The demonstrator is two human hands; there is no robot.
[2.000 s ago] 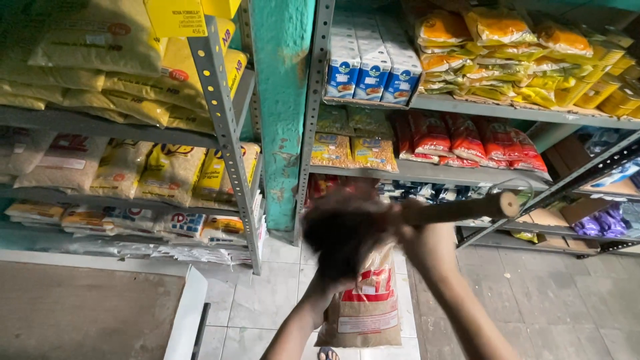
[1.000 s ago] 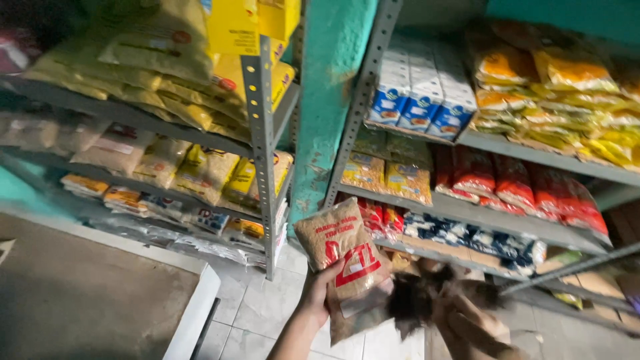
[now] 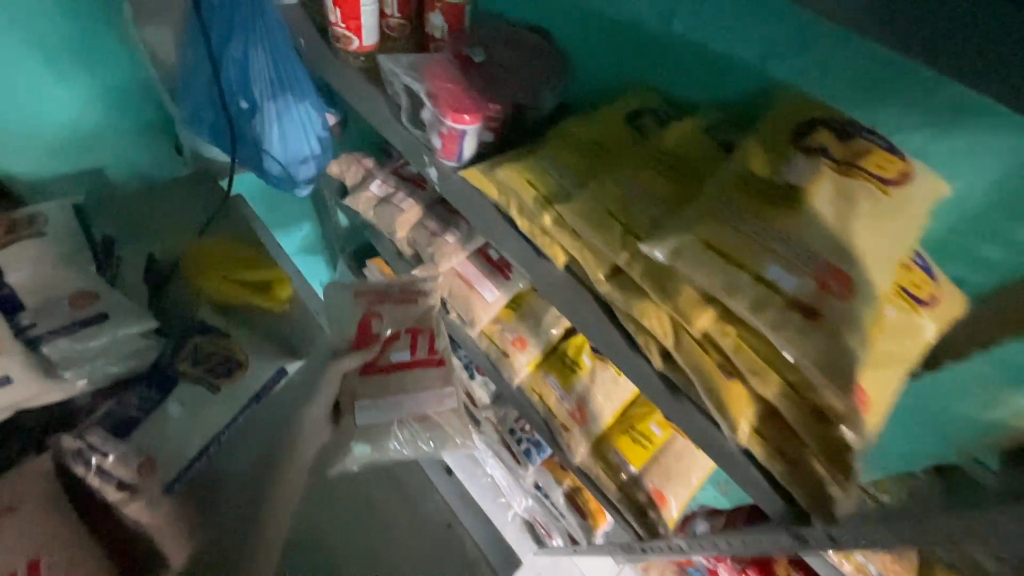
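My left hand (image 3: 340,380) grips the left side of a clear plastic bag of brown dry goods with red lettering (image 3: 400,344), held upright in front of the shelves. The fingers are blurred and partly hidden by the bag. My right hand is not in view. A blurred brown shape (image 3: 976,328) shows at the right edge, and I cannot tell what it is.
Yellow bags (image 3: 704,264) lie stacked on the upper metal shelf, beside a red-lidded container (image 3: 458,132). More bags (image 3: 576,384) fill the shelf below. A blue plastic bag (image 3: 256,104) hangs at the upper left. White packages (image 3: 72,296) lie at the left.
The view has swung far left. The brown bag is still in my left hand. My right hand, seen before with a dark-bristled, wooden-handled brush, is out of view.
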